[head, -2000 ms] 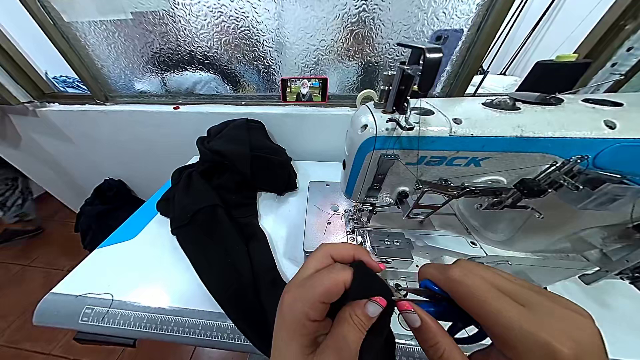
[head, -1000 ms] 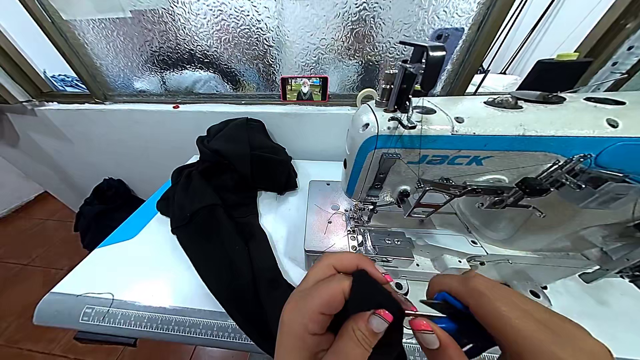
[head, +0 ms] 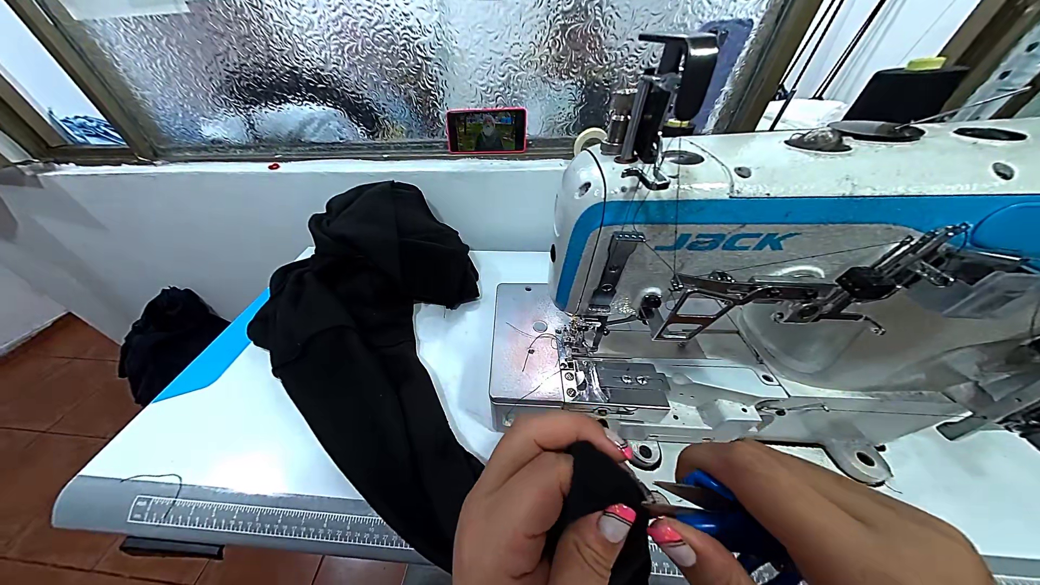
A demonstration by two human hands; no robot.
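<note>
A black fabric garment (head: 370,349) lies along the left part of the white sewing table and runs down to the front edge. My left hand (head: 540,504) pinches a folded end of black cloth between thumb and fingers. Close beside it, my right hand (head: 821,512) holds blue-handled thread snips (head: 707,508), whose blades stand apart with their tips at the cloth's edge. Fingertips of both hands nearly meet there. Just behind the hands is the needle and presser foot area of a Jack industrial sewing machine (head: 731,236). Part of the snips is hidden by my right hand.
A ruler strip (head: 268,520) follows the table's front edge. Loose threads lie on the machine's metal plate (head: 524,357). On the window ledge a phone (head: 487,131) leans against textured glass. A dark cloth bundle (head: 172,341) is on the left, beyond the table.
The snips have turned in my right hand, and their blades now show apart at the cloth. The garment on the table has stayed in place.
</note>
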